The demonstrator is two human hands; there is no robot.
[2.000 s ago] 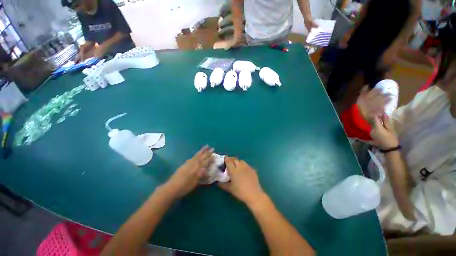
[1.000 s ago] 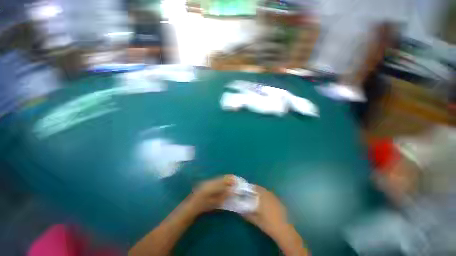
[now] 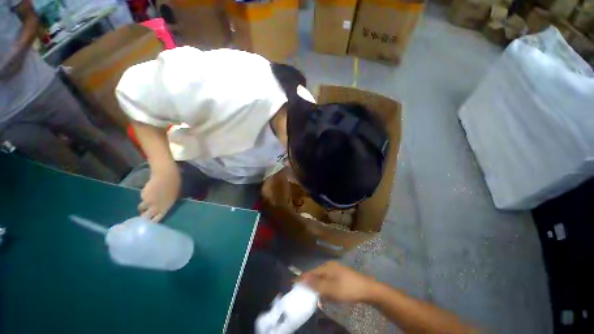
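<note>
My right hand (image 3: 339, 282) reaches in from the lower right, its fingers closed on one end of a white light bulb camera (image 3: 288, 312). The camera has a dark patch on it and hangs tilted past the table corner, its lower end near the picture's bottom edge. It is blurred, and I cannot tell whether a cloth is with it. My left hand is not in view.
A squeeze bottle (image 3: 150, 244) lies on the green table (image 3: 58, 261). A person in a cream top (image 3: 208, 104) leans over an open carton (image 3: 388, 163) beyond the table corner. A large white sack (image 3: 521, 117) and more cartons (image 3: 384, 26) stand on the floor.
The view has swung right, from the table to its corner and the carton. My hands were together on a white item; now only my right hand shows, holding the camera off the table.
</note>
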